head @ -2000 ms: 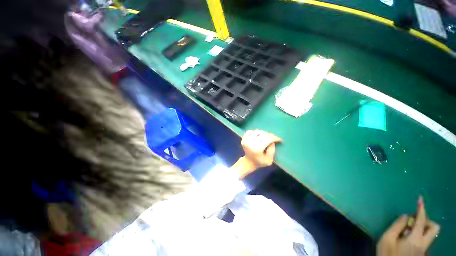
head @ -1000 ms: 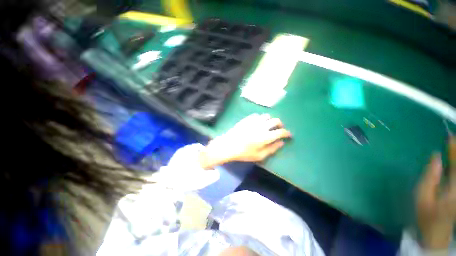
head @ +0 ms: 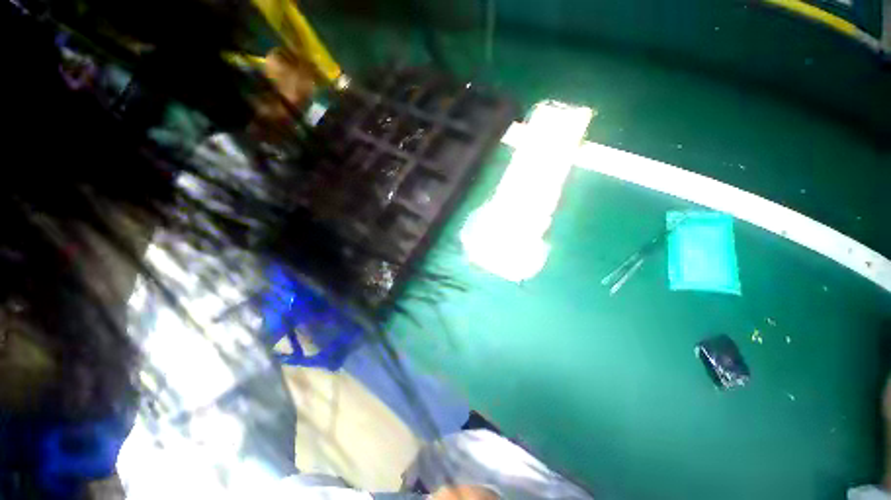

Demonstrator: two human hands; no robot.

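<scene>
A small black device housing (head: 723,362) lies on the green mat at the right, with tiny yellowish specks (head: 770,326) beside it. A flat teal sheet (head: 704,252) lies above it, with slim tweezers (head: 635,266) at its left. My left sleeve (head: 200,342) reaches up the left side. A blurred skin-toned shape (head: 286,86) by the yellow post seems to be my left hand, partly behind dark hair strands; its fingers cannot be made out. Only a sliver of my right hand (head: 887,425) shows at the right edge, cut off.
A black divided tray (head: 415,146) stands at the left, partly behind hair. A bright white bundle (head: 528,195) lies beside it. A white tape line (head: 703,193) crosses the mat. A yellow post (head: 303,44) is at the upper left, and a blue stool (head: 313,322) stands below the bench edge.
My left hand has left the bench's front edge and its sleeve now extends up and left. My right hand has shifted almost out of view. Hair strands now cover part of the tray.
</scene>
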